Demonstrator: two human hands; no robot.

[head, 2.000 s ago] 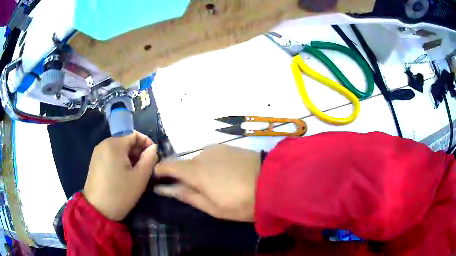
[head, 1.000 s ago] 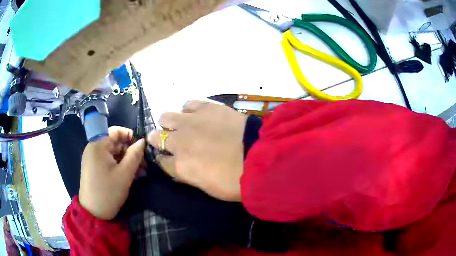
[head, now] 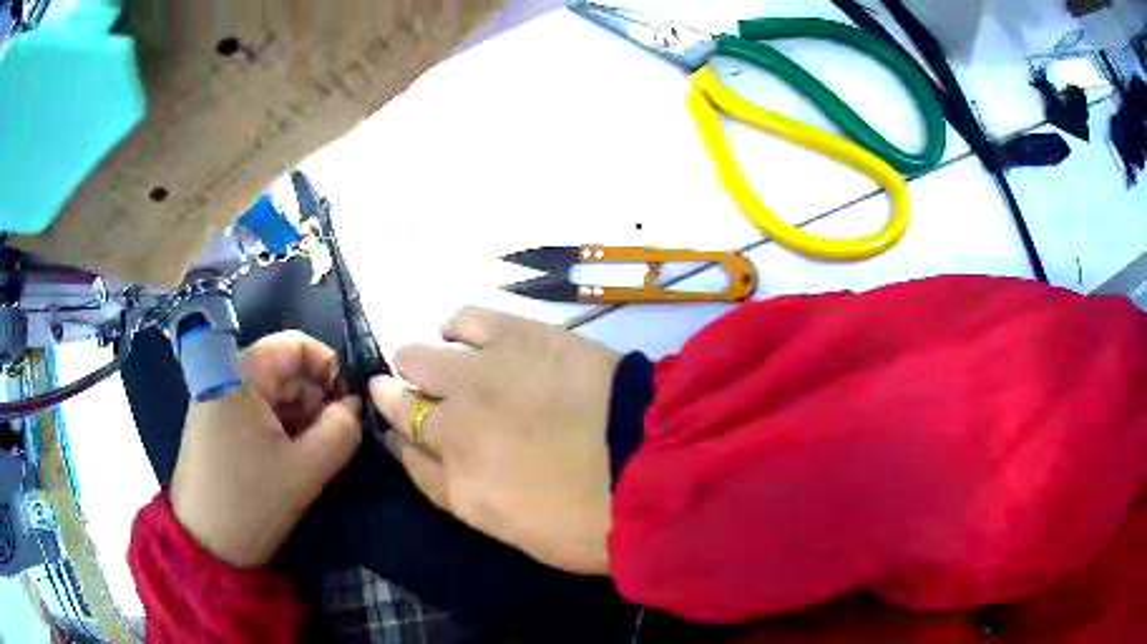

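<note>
The black fabric (head: 390, 522) lies on the white table and runs up under the machine head, with a narrow folded edge between my hands. Plaid fabric (head: 377, 606) shows below it at the bottom. My left hand (head: 271, 440) pinches the edge between thumb and fingers, just below the grey-blue cylindrical attachment (head: 209, 359). My right hand (head: 503, 434), with a ring, holds the same edge from the right, its fingertips close to my left thumb. The fingertips hide part of the edge. The needle cannot be made out.
Orange thread snips (head: 635, 276) lie on the table above my right hand. Scissors with yellow and green handles (head: 805, 138) lie beyond them. The machine arm with its brown board (head: 264, 113) fills the upper left. Black cords and fabric scraps (head: 1063, 107) are at the upper right.
The view has shifted, moving the machine head leftward in the picture. My right hand has moved from a blurred position to the fabric edge. The snips, partly covered a second ago, show fully.
</note>
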